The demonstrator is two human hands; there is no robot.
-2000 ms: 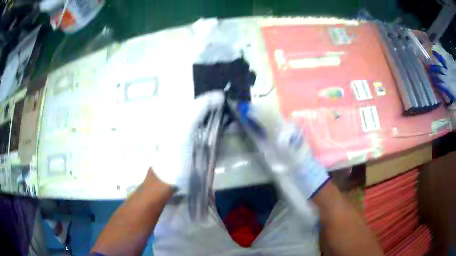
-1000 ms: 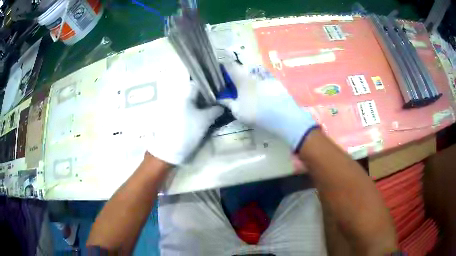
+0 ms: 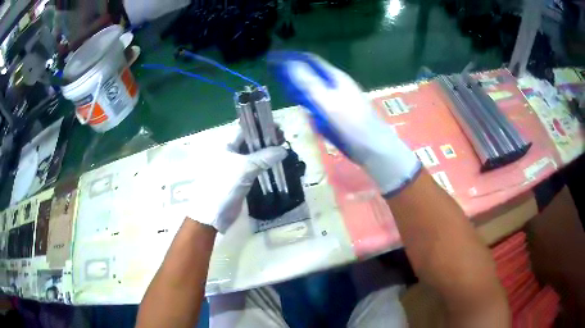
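Observation:
A silver metal tube set (image 3: 259, 128) stands upright on the black pad (image 3: 276, 200), its open top facing up. My left hand (image 3: 240, 179), in a white glove, is wrapped around the middle of the tube set. My right hand (image 3: 337, 106), in a white glove with blue fingers, is blurred and raised to the right of the tube tops, touching nothing. Its fingers look extended, with nothing visible in them. A pale grey plate (image 3: 282, 222) shows under the front of the pad.
Stacked tube sets (image 3: 481, 122) lie on the pink sheet (image 3: 398, 138) at the right. A white bucket (image 3: 102, 90) stands behind the bench at the left. A blue cord (image 3: 199, 69) runs behind the tubes. Red rods (image 3: 523, 282) fill a carton at the lower right.
The tube set has gone from tilted in both hands to upright on the black pad. My right hand has let go and moved up and right. The view has shifted, showing more behind the bench.

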